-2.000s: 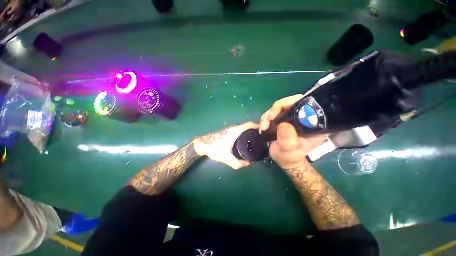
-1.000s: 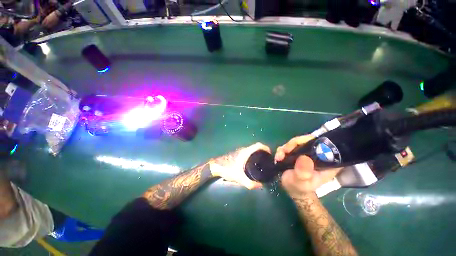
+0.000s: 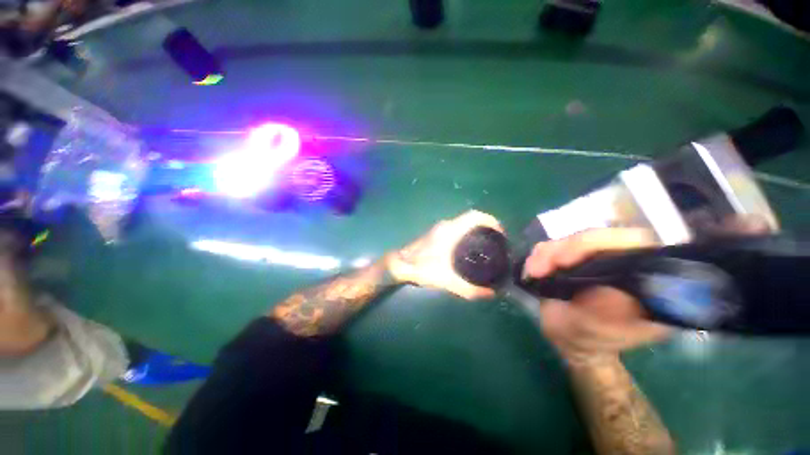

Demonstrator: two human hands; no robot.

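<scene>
My left hand (image 3: 444,258) is wrapped around a black cylindrical speaker unit (image 3: 480,257), its round dark end facing up. My right hand (image 3: 595,298) grips the nose part of the black electric screwdriver (image 3: 755,283), whose blue-white badge is blurred. The driver's nose lies just right of the speaker unit, apart from its end face. The bit is too blurred to make out. The white screw feeder (image 3: 604,209) stands behind my right hand, partly hidden by it.
Units with glowing pink-white rings (image 3: 273,142) stand at left, beside a clear plastic bag (image 3: 111,185). More black cylinders lie on the green belt, one at back left (image 3: 193,55), one at far right (image 3: 771,133). Another person's sleeve (image 3: 75,360) is at lower left.
The screwdriver has swung right and down, its nose away from the unit, uncovering more of the feeder. The left hand still holds the unit. The camera view has shifted.
</scene>
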